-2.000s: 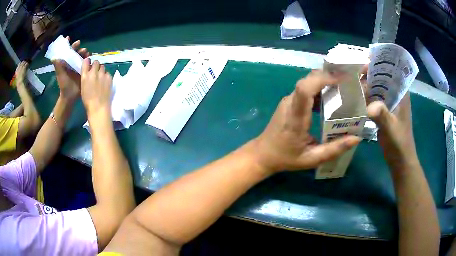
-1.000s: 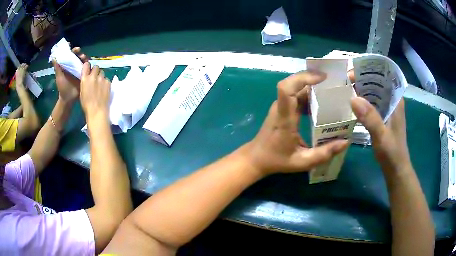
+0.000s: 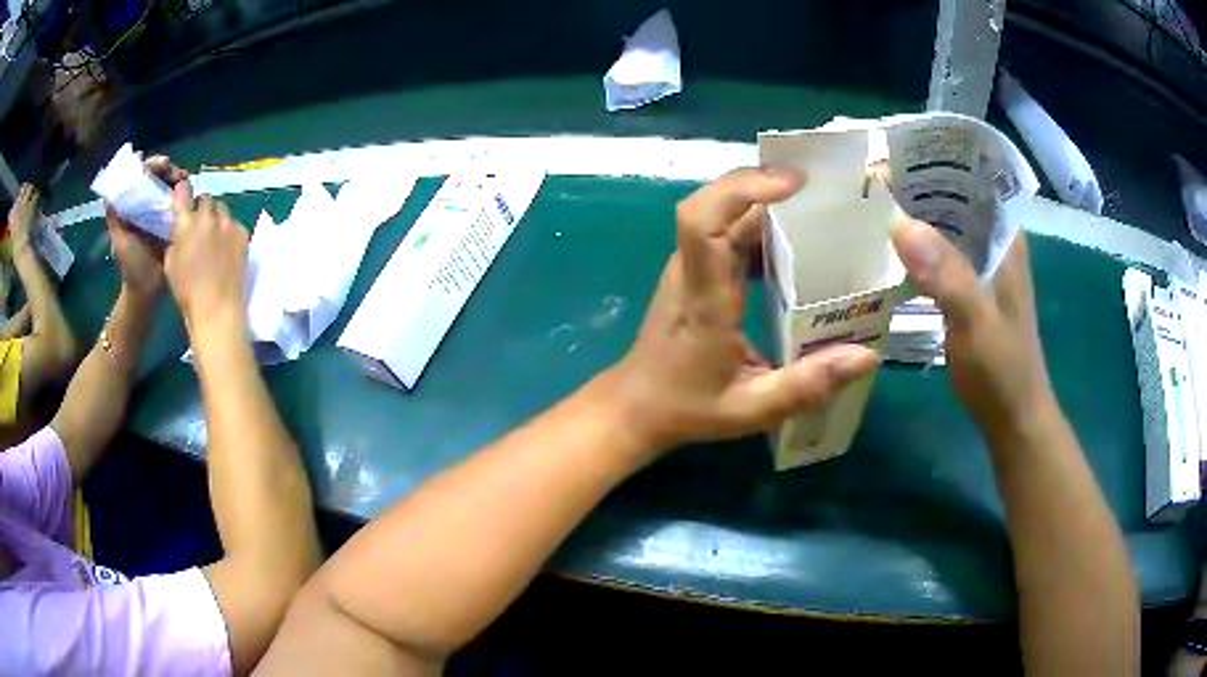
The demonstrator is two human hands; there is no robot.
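Observation:
My left hand [image 3: 721, 311] holds a tall white carton [image 3: 834, 321] upright, thumb on its printed front and fingers at its far left side. The carton's top is open, its pale inside shows, and its back flap stands up. My right hand [image 3: 960, 271] is at the carton's right side, thumb near the open top. It holds a curled printed leaflet [image 3: 942, 179] beside the carton. A leaflet stack [image 3: 916, 331] lies behind, partly hidden by the carton and my right hand.
A closed carton [image 3: 444, 271] and crumpled white pouches [image 3: 302, 271] lie left on the green bench [image 3: 556, 384]. White cartons [image 3: 1167, 397] stand at right. A pouch [image 3: 645, 64] is on the belt beyond the pale rail [image 3: 622, 156]. A post [image 3: 965, 60] rises behind. A co-worker's hands [image 3: 199, 245] are at left.
The view has shifted, so bench items sit further left. The carton's back flap now stands up and its opening is uncovered. The pouch on the belt has moved left.

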